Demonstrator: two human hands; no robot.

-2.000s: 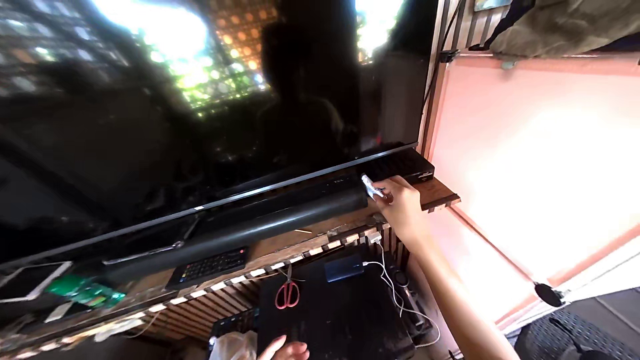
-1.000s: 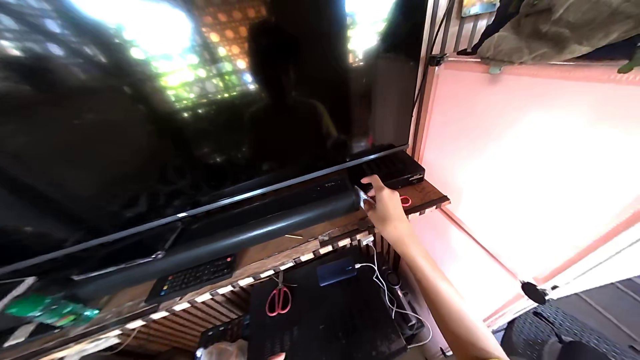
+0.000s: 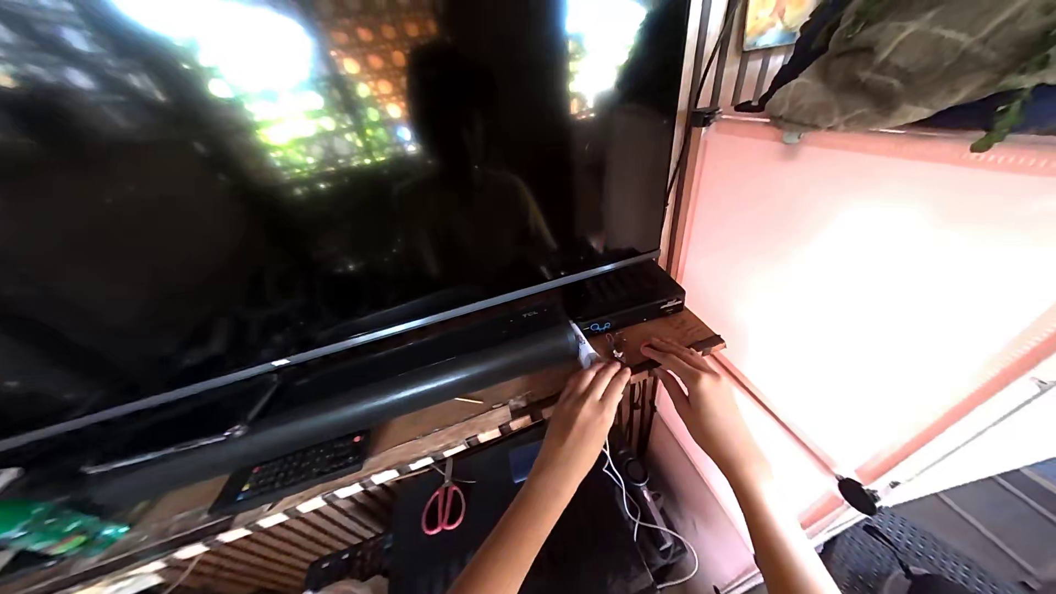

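My left hand (image 3: 587, 404) lies at the right front edge of the wooden shelf (image 3: 503, 396), its fingertips by a small white item (image 3: 583, 346) that leans at the end of the black soundbar (image 3: 429, 379). Whether the fingers grip it cannot be told. My right hand (image 3: 697, 388) rests on the shelf corner, fingers spread and bent over the edge, with nothing seen in it. Between the hands and a black set-top box (image 3: 631, 293) lies a small corded trinket (image 3: 617, 351).
A large television (image 3: 330, 206) stands behind the soundbar. A remote control (image 3: 305, 470) and a green plastic bottle (image 3: 58, 528) lie on the shelf at left. Below are red-handled scissors (image 3: 444, 507) and a white cable (image 3: 635, 511). A pink panel (image 3: 866, 272) stands at right.
My left hand has come up to the shelf edge. My right hand has moved right, away from the white item by the soundbar, which it held two seconds ago.
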